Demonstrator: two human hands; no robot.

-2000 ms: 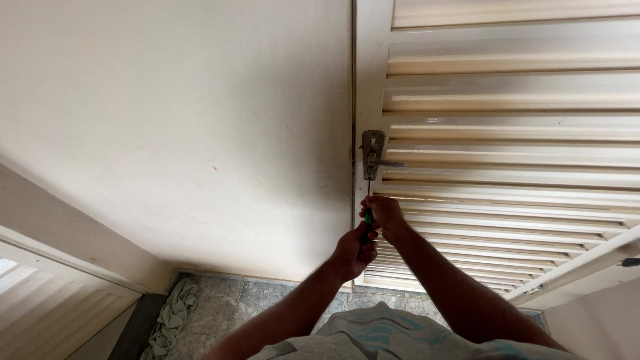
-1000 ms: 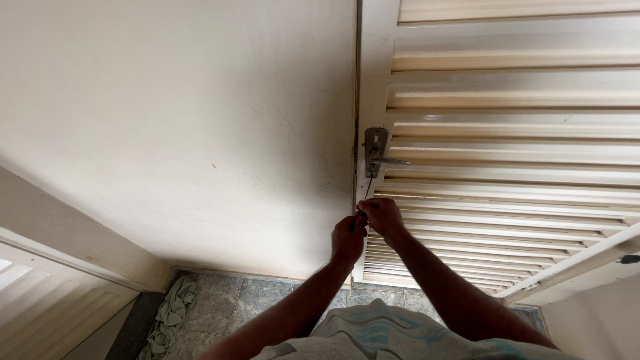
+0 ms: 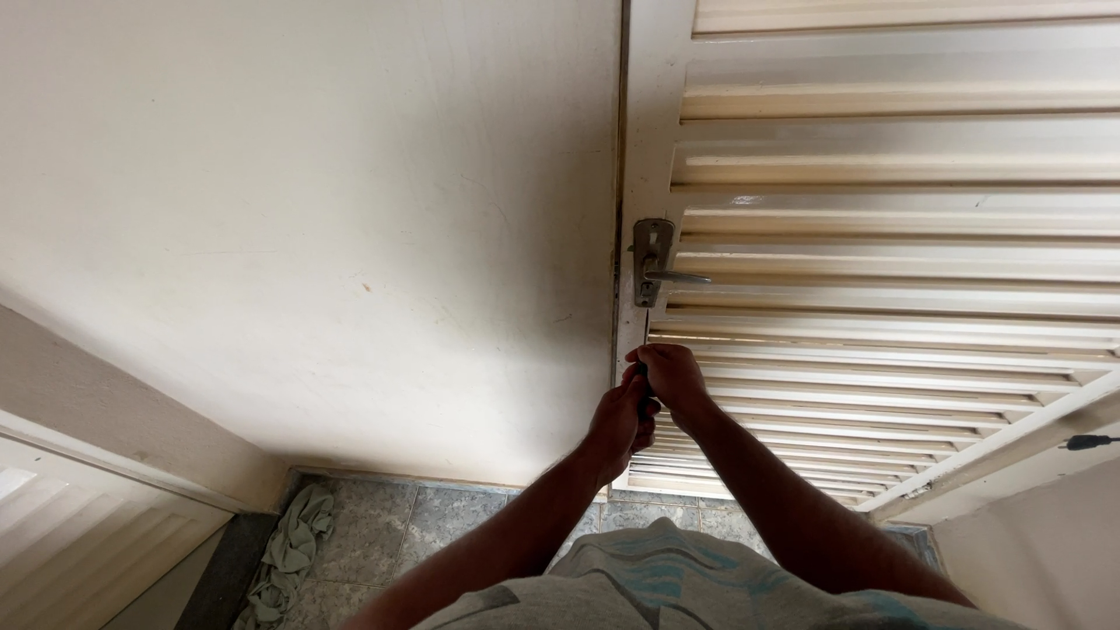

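Note:
A white louvered door point(image 3: 652, 105) fills the right side, with a metal handle plate and lever point(image 3: 653, 249) near its left edge. Just below the plate, my left hand point(image 3: 617, 420) grips the dark handle of a screwdriver point(image 3: 643, 372). My right hand point(image 3: 672, 376) closes around the upper part of the tool, touching my left hand. The thin shaft points up to the plate's lower end; whether its tip sits in the bottom screw is too small to tell. Both hands cover most of the screwdriver handle.
A plain white wall point(image 3: 350, 219) stands left of the door. Below are grey floor tiles point(image 3: 446, 525) and a crumpled cloth point(image 3: 293, 542) near a dark sill point(image 3: 227, 569). Another white ribbed door point(image 3: 79, 525) is at lower left. A black plug point(image 3: 1088, 443) shows at far right.
Both hands have stayed below the handle plate, with small shifts of grip around the screwdriver. The green on its handle, seen in the earliest frame, is covered now.

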